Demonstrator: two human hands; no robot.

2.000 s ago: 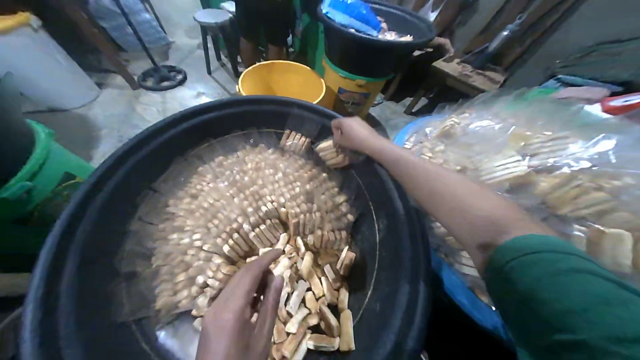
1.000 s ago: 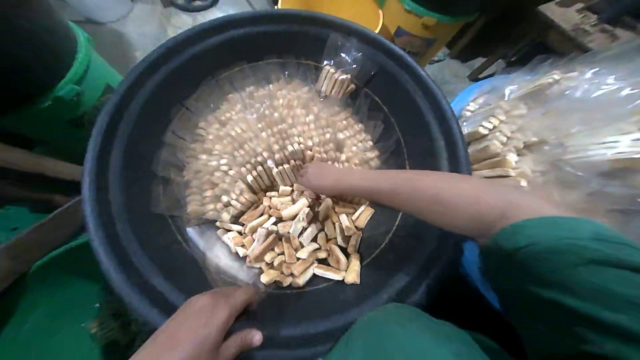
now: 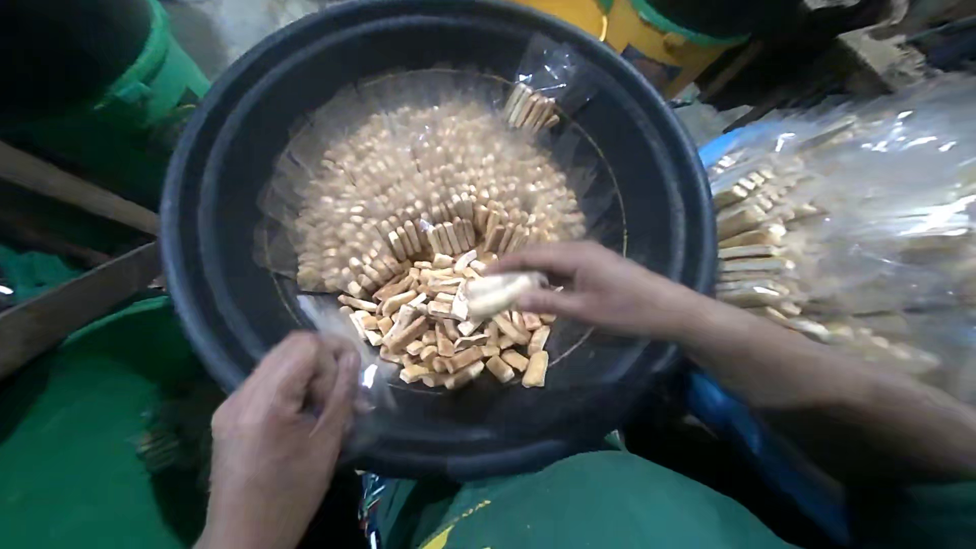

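A round black plastic tub (image 3: 663, 183) holds loose biscuit sticks (image 3: 450, 358) near its front and many clear bags of sticks (image 3: 427, 175) fanned out behind them. My right hand (image 3: 587, 290), slightly blurred, is over the loose pile with pale sticks (image 3: 499, 293) between thumb and fingers. At the tub's front left rim, my left hand (image 3: 290, 412) is closed on a clear plastic bag (image 3: 354, 358), whose far end reaches toward the pile. One small bag of sticks (image 3: 532, 107) lies apart at the tub's back right.
Large clear bags of sticks (image 3: 854, 252) lie at the right, beside the tub. A green bucket (image 3: 152, 84) stands at the back left, a green container (image 3: 84, 427) at the front left. Wooden planks (image 3: 84, 305) reach the tub's left side. A yellow bucket (image 3: 663, 46) is behind.
The right hand was at the small bag at the tub's back right, then at the packed row, and now holds sticks over the pile. The left hand has moved off the pile to the bag.
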